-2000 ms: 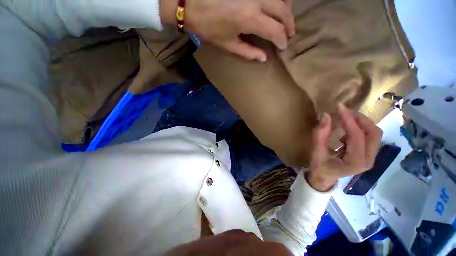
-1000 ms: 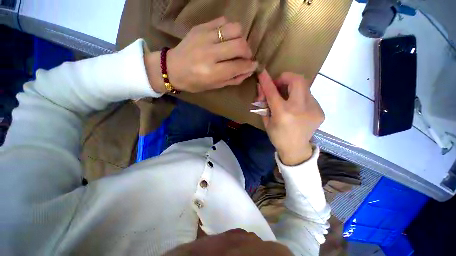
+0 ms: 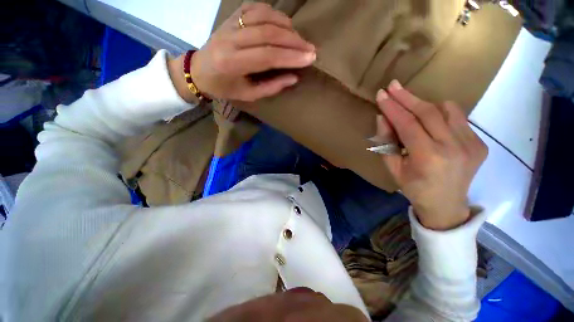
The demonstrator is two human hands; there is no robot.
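Note:
A brown garment panel lies across the table and hangs over its front edge, with a folded seam edge running between my hands. My left hand rests on the cloth at the left, fingers bent and thumb apart from them, with no cloth seen pinched. My right hand has its thumb and index fingertips at the seam edge. Silver thread snips stick out of my right palm, blades pointing left. The presser foot area shows small shiny metal at the top, partly cut off.
The white table has a grey strip on its edge. A dark phone lies at the right. A grey machine part stands above it. More brown garments and blue plastic are below the table, and brown cloth is by my lap.
My hands were close together at the seam and are now apart, the right one further right. The view has shifted, with the phone nearer the right rim and shiny metal parts showing at the top.

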